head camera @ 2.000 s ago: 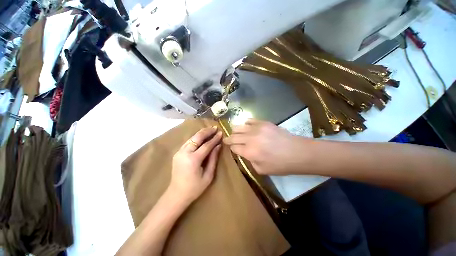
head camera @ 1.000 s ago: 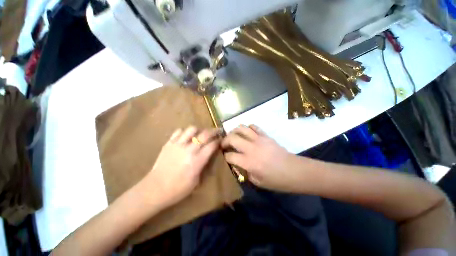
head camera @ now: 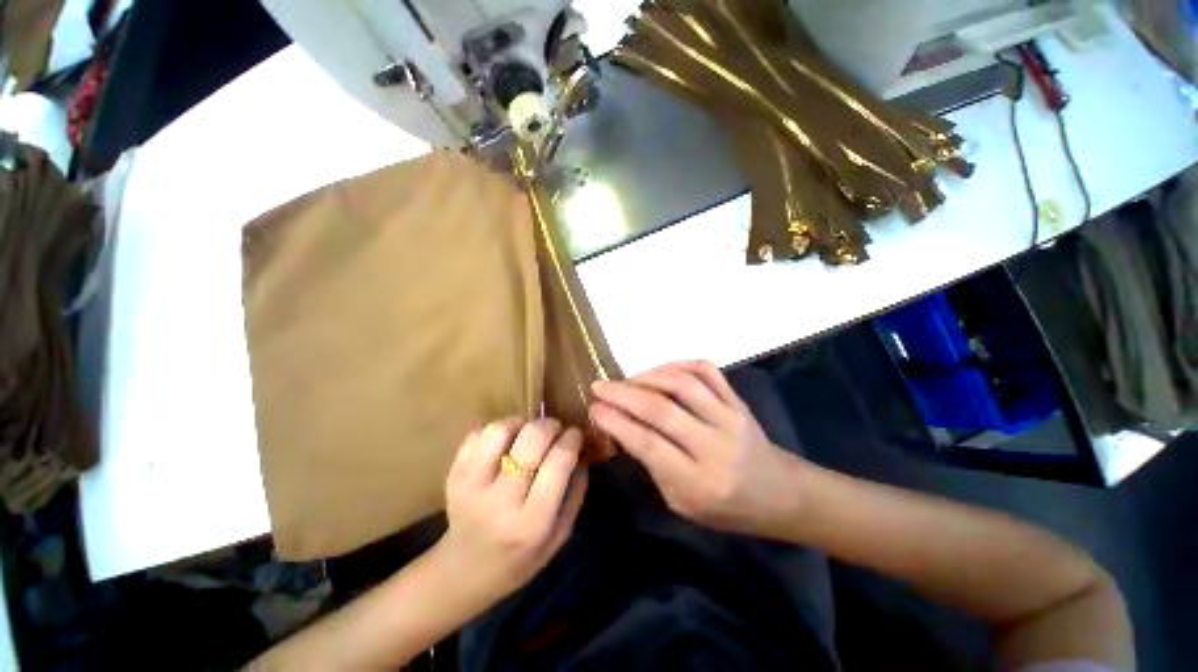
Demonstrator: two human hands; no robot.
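Observation:
A tan-brown fabric panel (head camera: 394,341) lies on the white table, its near edge reaching over my lap. A metal zipper (head camera: 568,269) with gold teeth runs along its right edge, from the presser foot (head camera: 528,158) down to my hands. My left hand (head camera: 516,492), with a gold ring, grips the panel's near right corner. My right hand (head camera: 690,440) pinches the zipper's near end between thumb and fingers. The fingertips of both hands are close together. The needle itself cannot be made out.
The white sewing machine (head camera: 381,66) stands at the back. A zipper bundle (head camera: 801,118) lies under its arm. Red-handled snips (head camera: 1044,79) and a dark cord lie at right. Brown cloths (head camera: 46,328) hang at left. A blue bin (head camera: 949,361) is below the table; grey-olive cloth (head camera: 1150,309) is far right.
The panel lies flatter, and its right edge and the zipper now show at more length. Both hands have moved down, away from the presser foot. The view has shifted downward.

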